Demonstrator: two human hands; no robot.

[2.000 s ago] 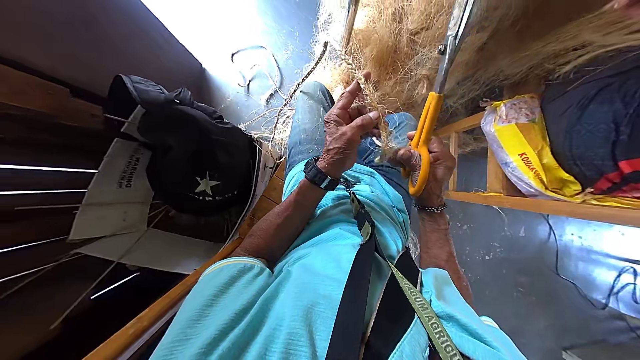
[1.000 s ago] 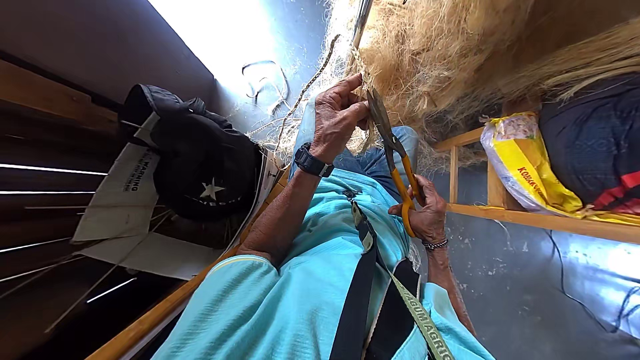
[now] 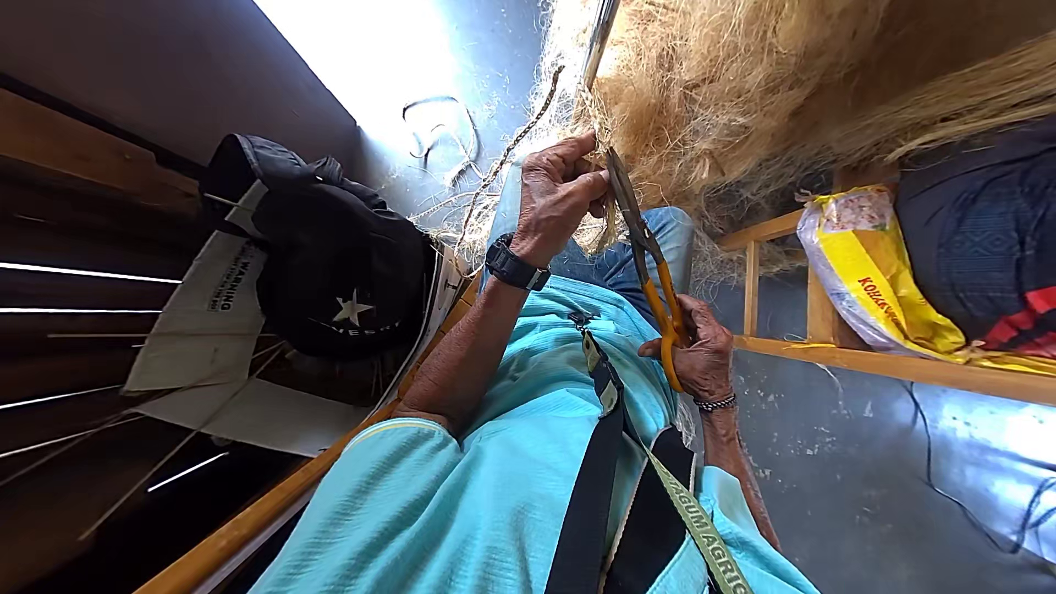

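My left hand (image 3: pixel 561 198), with a dark watch on the wrist, pinches a thin braided strand of pale plant fibre (image 3: pixel 596 115) between thumb and fingers. In my right hand (image 3: pixel 697 351) are the orange handles of long scissors (image 3: pixel 648 247), whose dark metal blades point up to the strand beside my left fingertips. Whether the blade tips touch the strand cannot be told. Above my hands a grey metal rod (image 3: pixel 601 41) meets the strand's upper end. A large mass of loose tan fibre (image 3: pixel 742 82) lies behind and to the right.
A thin dark braided cord (image 3: pixel 516 140) hangs left of my hand. Black bags or caps (image 3: pixel 338 247) and cardboard (image 3: pixel 198 305) are at the left. On the right, a wooden bench (image 3: pixel 891 363) bears a yellow printed sack (image 3: pixel 887 280) and dark cloth (image 3: pixel 973 223). Cables (image 3: pixel 932 462) lie on the floor.
Two seconds ago the scissors pointed up and away to the right of my left hand. Their blades have since come to the strand at my left fingertips and stay there.
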